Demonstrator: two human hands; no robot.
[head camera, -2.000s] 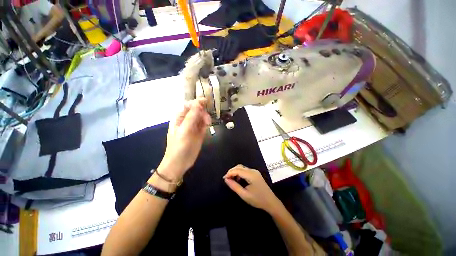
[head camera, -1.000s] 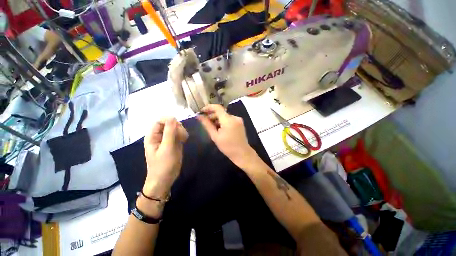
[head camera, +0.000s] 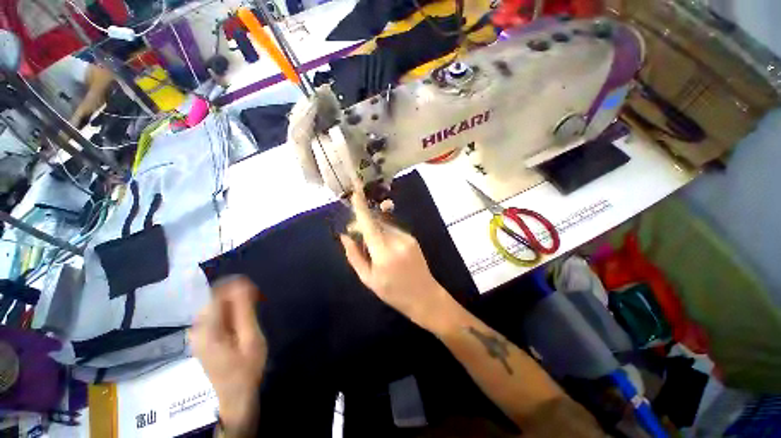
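A large black fabric panel (head camera: 317, 299) lies flat on the table, its top reaching the needle area of the cream HIKARI sewing machine (head camera: 479, 111). My right hand (head camera: 390, 265) is at the needle area with a finger raised to the parts under the head; whether it pinches a thread cannot be told. The presser foot and needle are mostly hidden by it. My left hand (head camera: 231, 342) is blurred, over the panel's left edge, fingers curled; nothing can be seen in it. Scissors with yellow and red handles (head camera: 522, 236) lie right of the panel.
A dark flat block (head camera: 584, 166) lies behind the scissors. Grey-blue pieces with a black patch (head camera: 163, 299) lie at left. Mixed scraps (head camera: 634, 316) sit below the table at right. A person's arm (head camera: 92, 92) shows at far upper left. An orange object (head camera: 272, 47) stands above the machine head.
My left hand has moved down and left, away from the needle area. My right hand rose from the panel to the needle and now extends a finger upward. The view has shifted slightly.
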